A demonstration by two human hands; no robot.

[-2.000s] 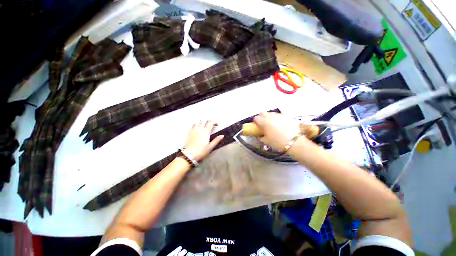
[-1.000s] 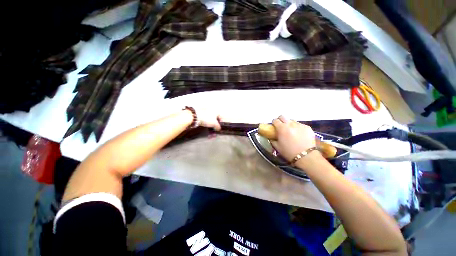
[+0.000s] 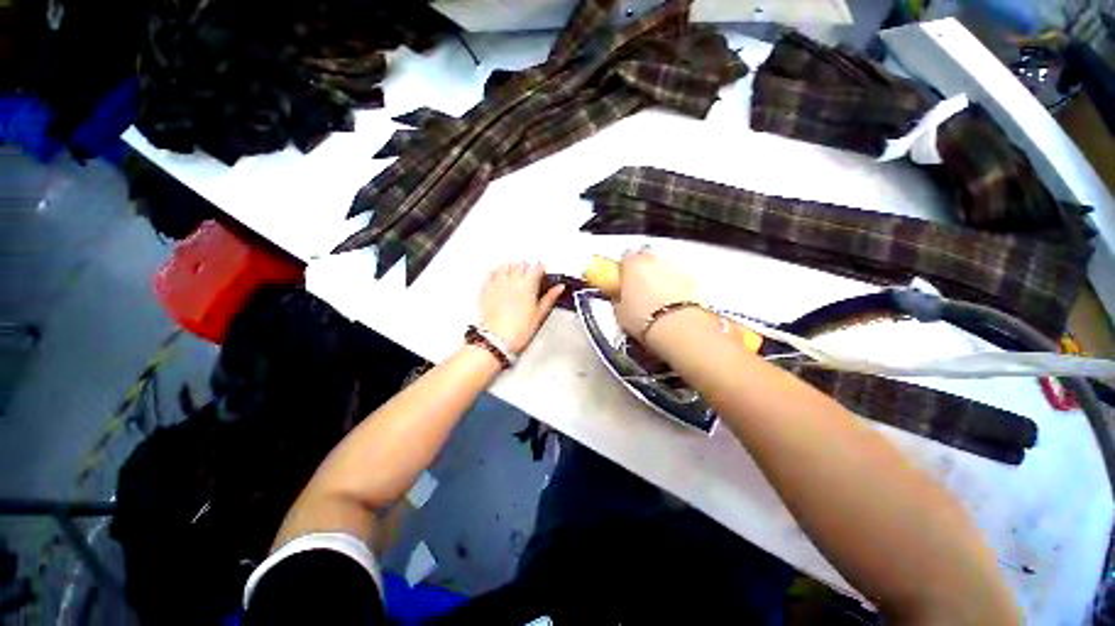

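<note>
The plaid strip (image 3: 935,413) lies along the near part of the table, its right end flat beyond the iron. My right hand (image 3: 651,294) is closed round the wooden handle of the steam iron (image 3: 636,373), whose tip points left and rests at the strip's left part. My left hand (image 3: 516,306) is just left of the iron tip, thumb and fingers at the strip's left end. Whether it pinches the fabric or presses on it is hard to tell. The middle of the strip is hidden by the iron and my right forearm.
A stack of plaid strips (image 3: 831,239) lies across mid-table. Crossed plaid strips (image 3: 489,141) lie at the far left. A tied plaid bundle (image 3: 844,98) is at the far right. Hose and cord trail right over the partly hidden scissors (image 3: 1059,391). A red container (image 3: 220,281) stands below the left edge.
The view has swung left, so the stacks appear further right. The iron has moved left along the strip towards its left end, and my left hand is now close to the iron tip.
</note>
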